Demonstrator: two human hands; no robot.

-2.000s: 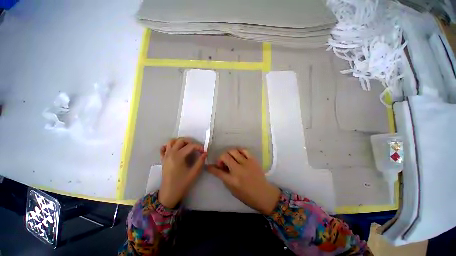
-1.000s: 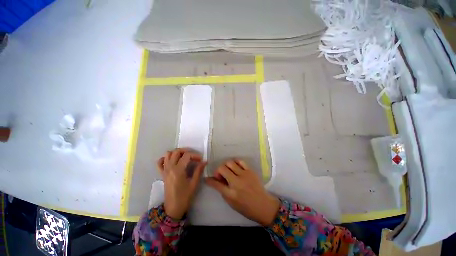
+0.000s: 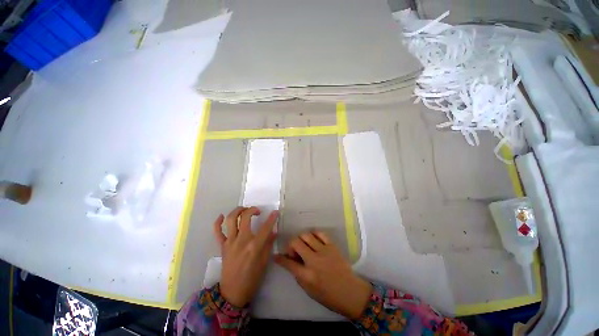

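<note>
The white fabric panel (image 3: 377, 190) lies flat on the beige cloth, its two long straps pointing away from me. My left hand (image 3: 246, 252) lies on the base of the left strap, fingers spread, with the index finger along the strap's inner edge. My right hand (image 3: 325, 272) is just to its right, thumb and curled fingers together at the same inner edge. A narrow white strip is hard to make out there; the fingertips hide it, and I cannot tell if the right fingers pinch it.
A beige panel stack (image 3: 312, 49) lies at the far side, with a heap of white strips (image 3: 469, 82) beside it. A glue bottle (image 3: 515, 223) and white panel stack (image 3: 578, 216) are at right. White scraps (image 3: 105, 195) and a blue crate (image 3: 59, 29) are at left.
The view has shifted, so the table shows lower and more of the blue crate appears. My left fingers have spread and the index finger has straightened along the edge. My right hand keeps nearly the same pose.
</note>
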